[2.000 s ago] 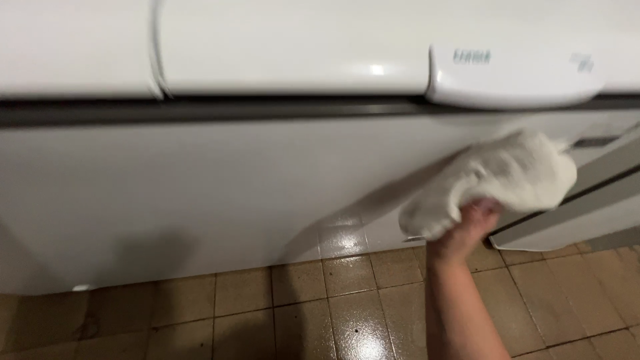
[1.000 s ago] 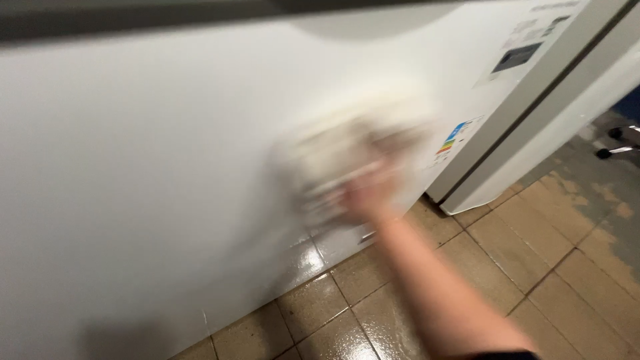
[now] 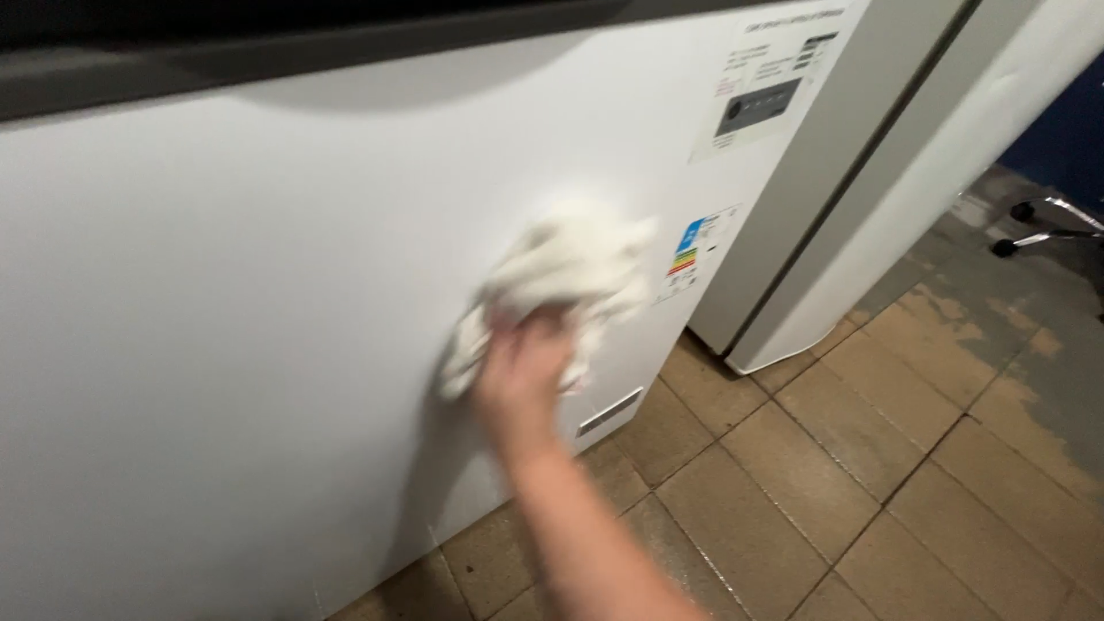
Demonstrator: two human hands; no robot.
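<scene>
My right hand (image 3: 530, 371) reaches up from the bottom edge and grips a bunched white cloth (image 3: 569, 259). The cloth lies against the white front panel of a chest freezer (image 3: 259, 302), right of the view's middle, and is slightly blurred. Just right of the cloth is an energy label (image 3: 690, 250) on the panel. Above that, near the panel's right edge, a larger printed sticker (image 3: 763, 99) bears writing and a dark control-panel picture. Below the cloth is a small slotted plate (image 3: 610, 412). My left hand is out of view.
A dark edge (image 3: 302, 65) runs along the freezer's top. Close on its right stands another white appliance (image 3: 862, 198). Brown floor tiles (image 3: 802, 466) lie below, with a grey patch at the right. The wheeled base of a chair (image 3: 1048, 228) is at the far right.
The view has moved down and in toward the freezer's right side. My right hand has kept hold of the cloth, which was near the lid handle two seconds ago and is now lower on the front panel.
</scene>
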